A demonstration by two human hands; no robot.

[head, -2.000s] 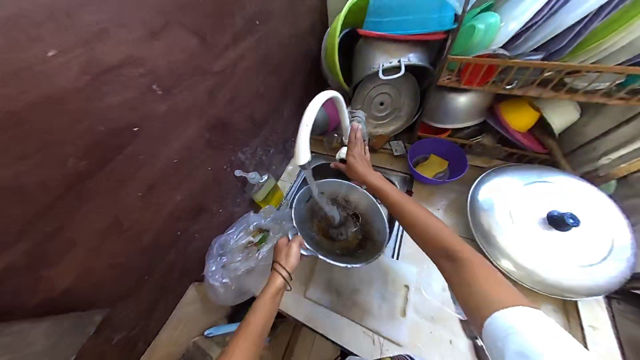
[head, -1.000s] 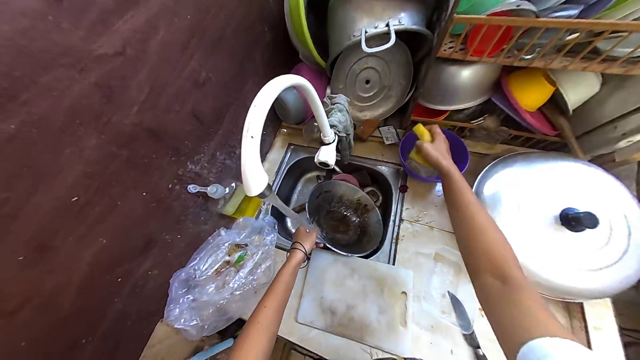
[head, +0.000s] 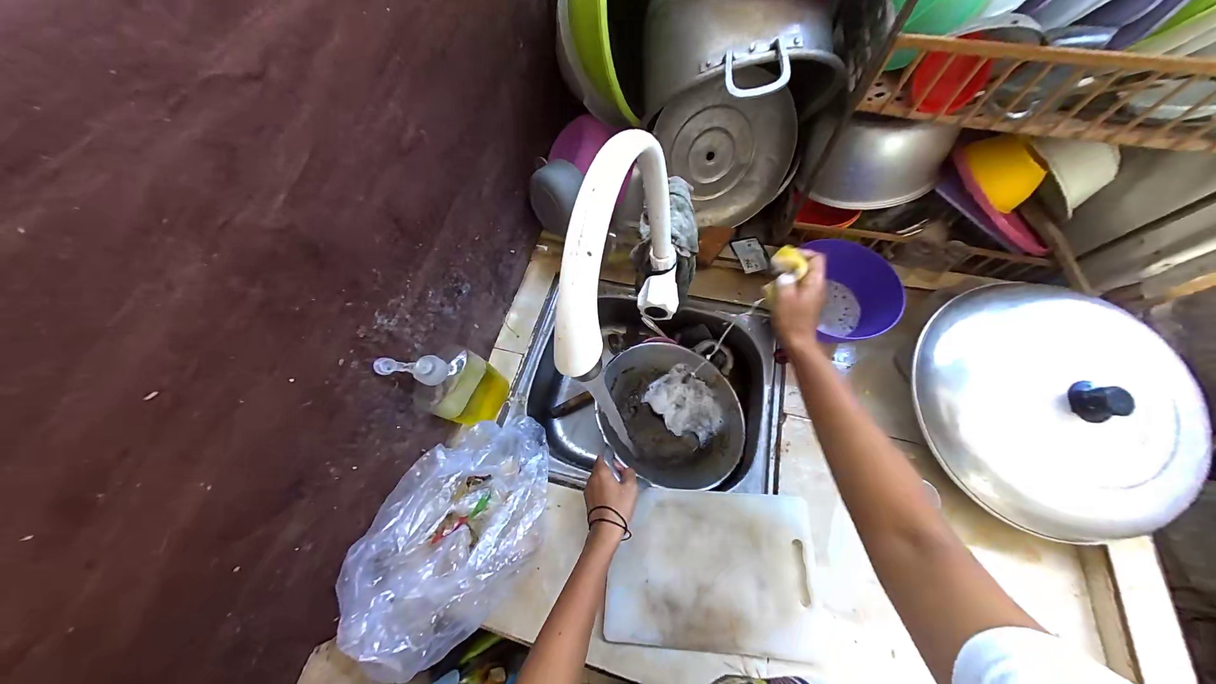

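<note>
My left hand [head: 611, 486] grips the near rim of a round metal pan [head: 665, 465], which is tilted over the steel sink [head: 570, 432]. Water runs from the white curved faucet [head: 591, 228] into the pan, where whitish suds lie over the dark bottom. My right hand [head: 800, 299] squeezes a yellow sponge [head: 788, 261] beside the purple perforated basket [head: 869, 290], and a thin stream falls from it toward the pan. Other dishes lie under the pan in the sink, partly hidden.
A stained white cutting board [head: 708, 579] lies in front of the sink. Left are a plastic bag of scraps [head: 446, 551] and a bottle of yellow liquid [head: 470, 388]. A large metal lid [head: 1054, 408] is at right; pots and a dish rack [head: 1054, 52] stand behind.
My right hand was at the faucet, then in the purple basket on the sponge; it has now moved left with the sponge. Whitish suds now show in the pan. My left hand stays on the pan.
</note>
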